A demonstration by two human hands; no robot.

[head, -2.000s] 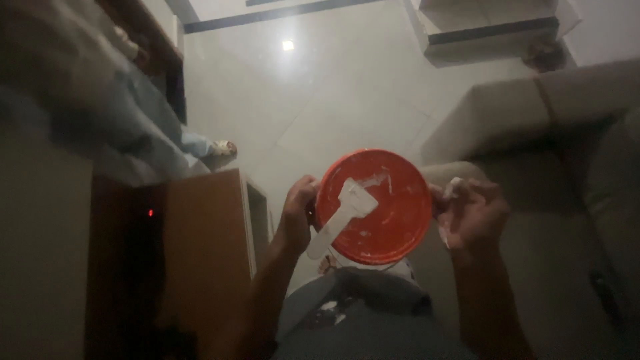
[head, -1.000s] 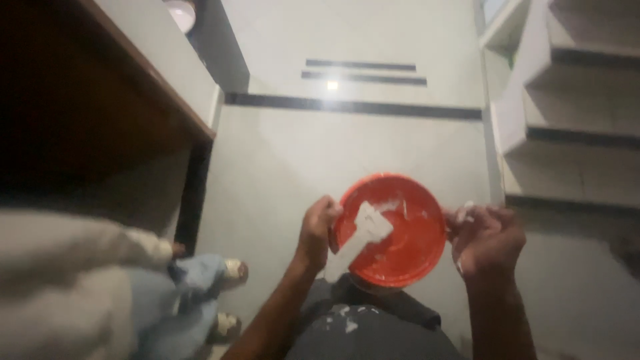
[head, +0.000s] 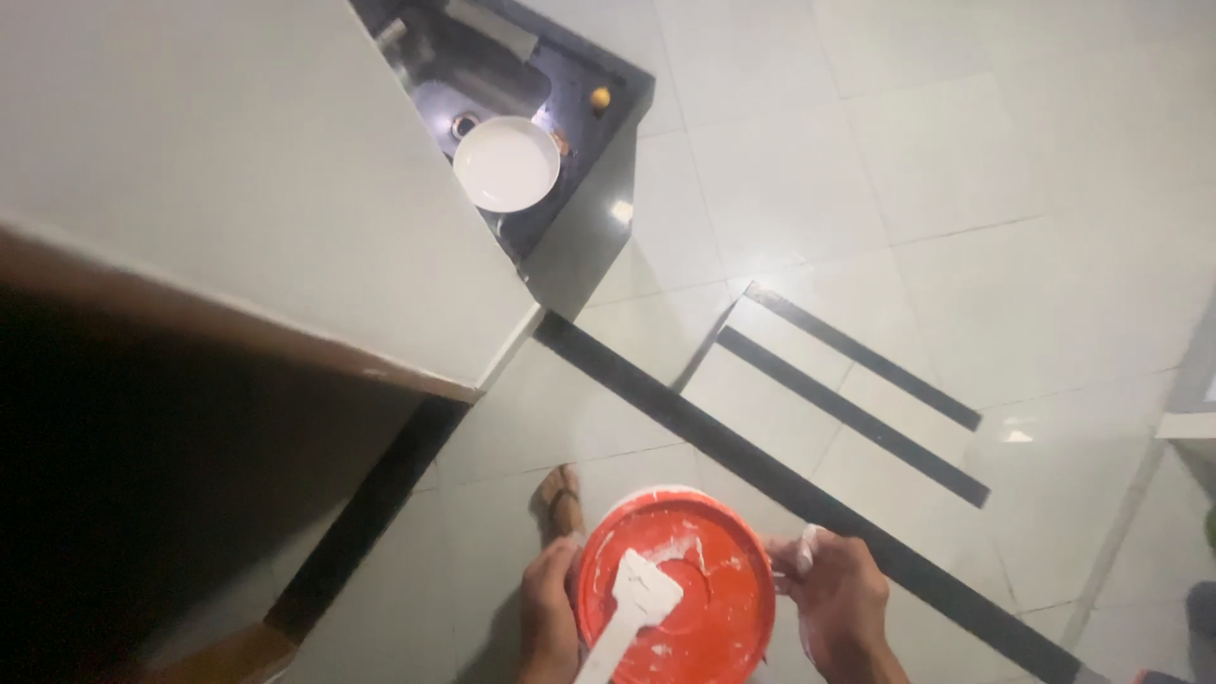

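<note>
A round red plastic lid, smeared with white paste, sits on a tub whose pale rim just shows at the top edge. Across its left part lies a white plastic scraper with paste on its blade. My left hand grips the left side of the lidded tub; its fingertips are partly hidden. On the right side my right hand holds the edge with its fingers, and white paste coats its thumb and part of the palm.
Black strips cross the pale tiled floor, marking low steps ahead. A pale wall corner stands at left. Beyond it, a dark counter bears a white bowl and a small orange object. My sandalled foot shows below.
The view has swung strongly, bringing the counter and the white bowl into fuller sight. The person in pale clothing at left is out of view. Both hands still hold the lidded tub.
</note>
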